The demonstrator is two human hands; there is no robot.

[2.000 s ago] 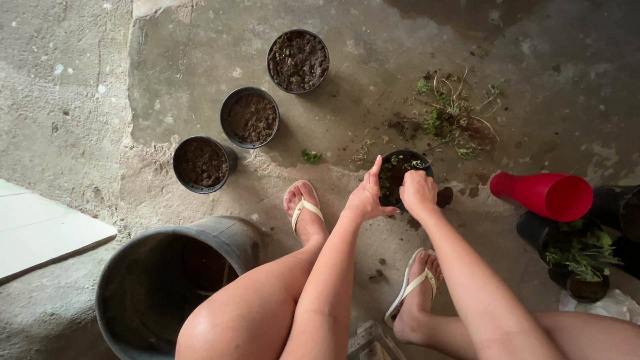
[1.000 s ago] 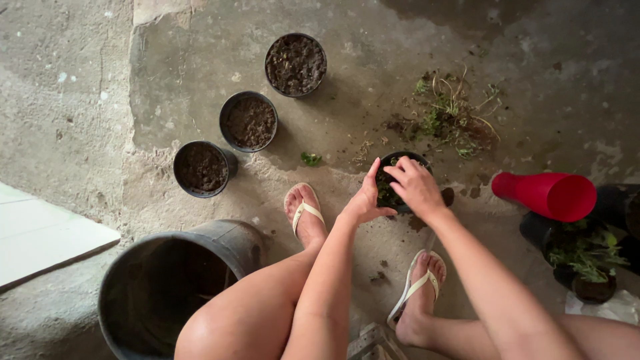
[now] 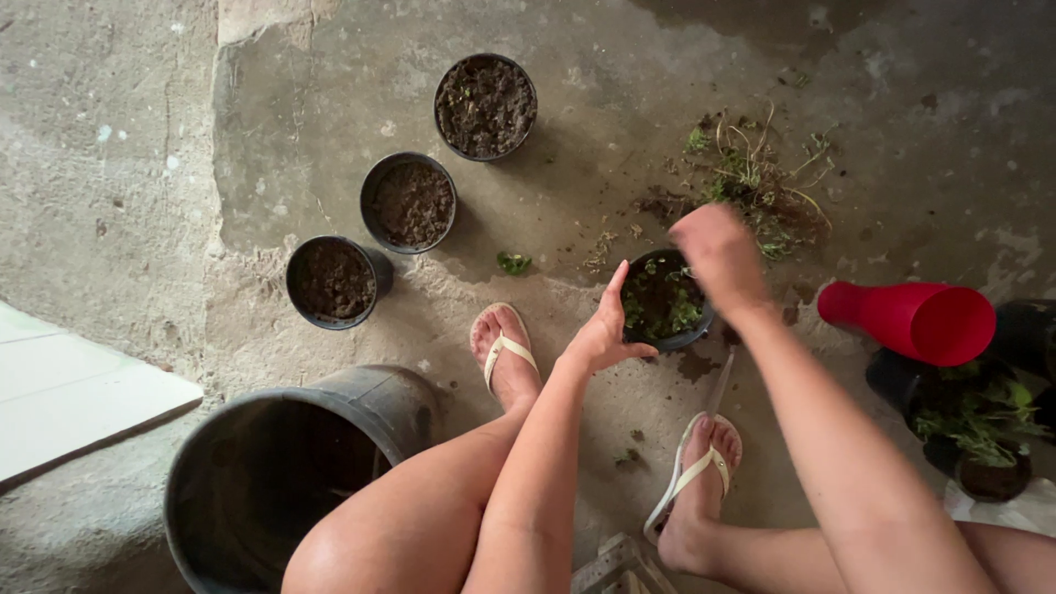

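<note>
A black plastic pot (image 3: 667, 305) with dark soil and small green plants stands on the concrete floor in front of me. My left hand (image 3: 606, 330) rests against the pot's left rim, fingers and thumb spread. Over the pot's upper right edge is my right hand (image 3: 719, 252), blurred by motion; its fingers are hard to make out, and whether it holds anything cannot be told. Just beyond it lies a heap of uprooted plants with roots (image 3: 763, 177). A thin blade-like object (image 3: 723, 379) lies below the pot, partly hidden. A small green sprig (image 3: 513, 263) sits to the left.
Three soil-filled black pots (image 3: 485, 107) (image 3: 410, 204) (image 3: 332, 281) stand in a diagonal row at left. A large black bucket (image 3: 297, 400) is near my left leg. To the right lie a red vase (image 3: 903, 318) and dark pots with green plants (image 3: 978, 412). A white board (image 3: 82, 388) lies far left.
My right hand has moved up from inside the pot to its upper right edge, showing more of the soil and greenery. My left hand stays at the pot's left side.
</note>
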